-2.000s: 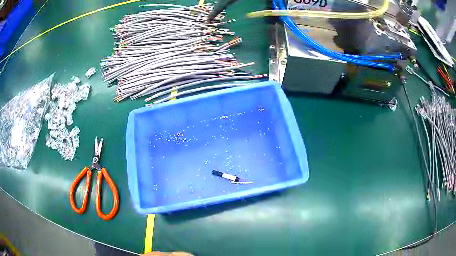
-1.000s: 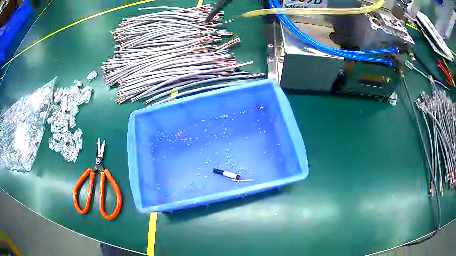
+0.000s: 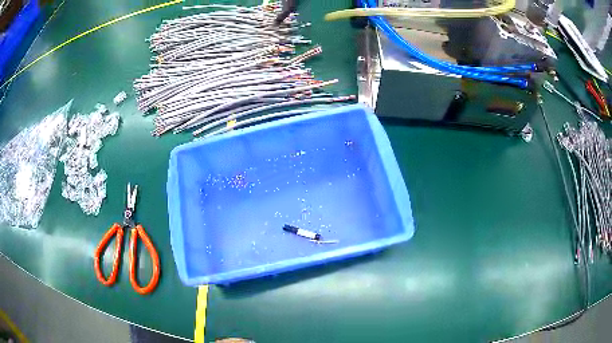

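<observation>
Neither of my hands can be made out. A small skin-toned sliver shows at the bottom edge, too cut off to tell what it is. A blue plastic tray [image 3: 290, 268] lies in front of me, with tiny clippings and a black-and-white small piece [image 3: 302, 232] in it. Orange-handled scissors [image 3: 128, 234] lie left of the tray, blades pointing away and handles apart. A pile of grey cut cables [image 3: 221, 74] lies behind the tray, with reddish wire ends. A loose heap of clear plugs [image 3: 85, 157] lies at the left.
A clear crinkled bag [image 3: 28, 171] lies far left. The metal crimping machine [image 3: 419, 94] stands behind the tray to the right, with blue air tubes [image 3: 463, 69] and a pale yellow hose [image 3: 429, 12]. Another grey cable pile [image 3: 592, 187] and a thin dark lead are at the right edge.
The view has shifted slightly. The skin-toned sliver at the bottom edge, absent one second ago, shows again. The things on the bench have not visibly moved.
</observation>
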